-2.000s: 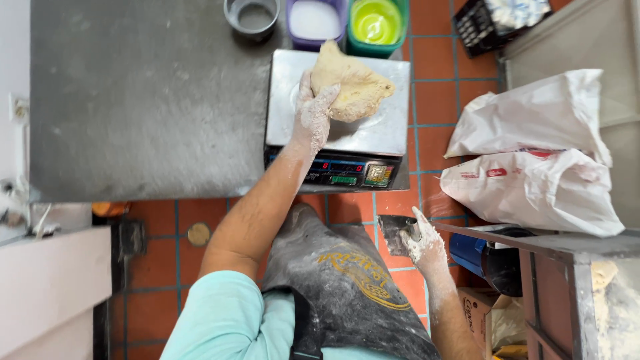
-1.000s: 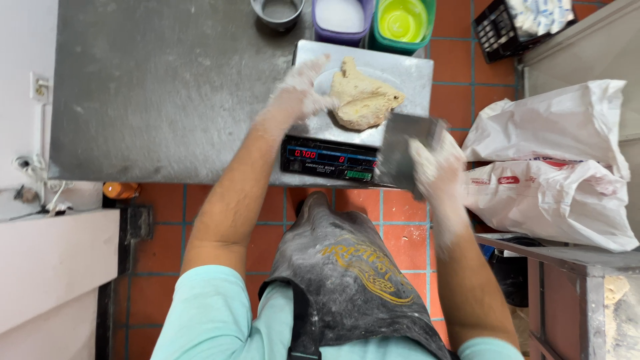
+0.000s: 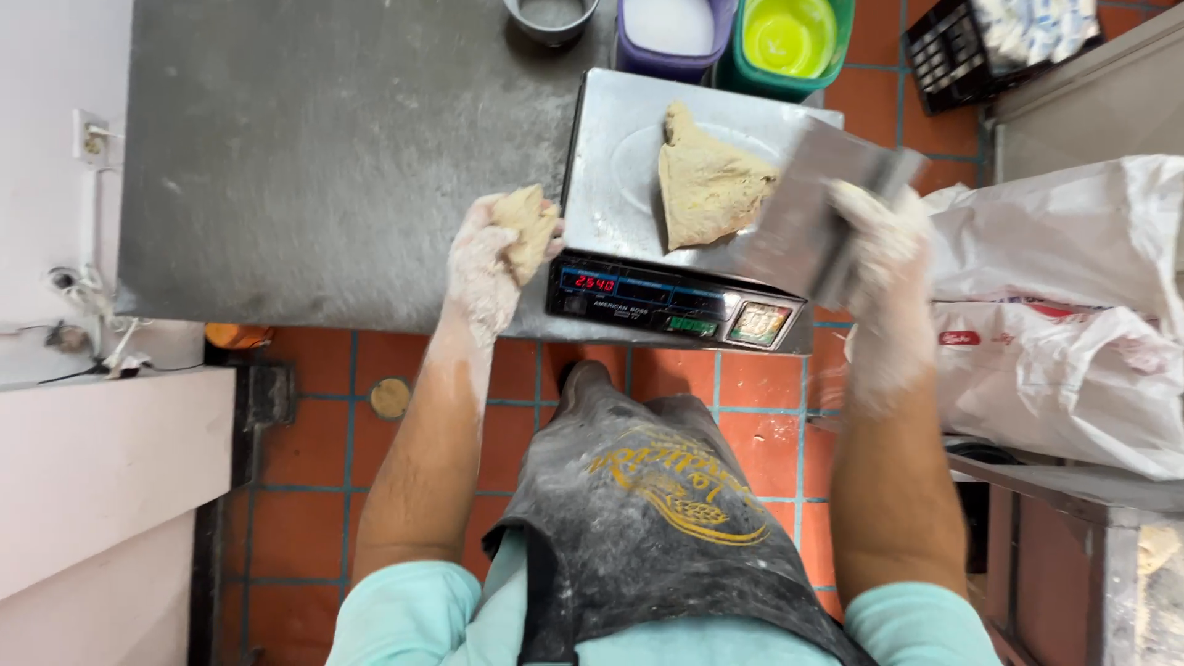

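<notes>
A large piece of dough (image 3: 712, 185) lies on the steel plate of a digital scale (image 3: 601, 213), whose red display is lit. Just left of the scale, my left hand (image 3: 486, 264), white with flour, holds a smaller lump of dough (image 3: 527, 231). My right hand (image 3: 879, 236), floury too, grips a flat metal dough scraper (image 3: 805, 203) by its dark handle; the blade is blurred and hangs over the scale's right side, near the large dough.
The scale stands on a steel table (image 3: 351, 166). Behind it are a grey bowl (image 3: 552, 18), a purple container of white contents (image 3: 671, 28) and a green container (image 3: 795, 46). White sacks (image 3: 1054, 370) and a black crate (image 3: 953, 55) are on the right.
My left hand has moved off the scale and now holds a small dough lump. My right hand has raised the scraper from beside the apron to the scale.
</notes>
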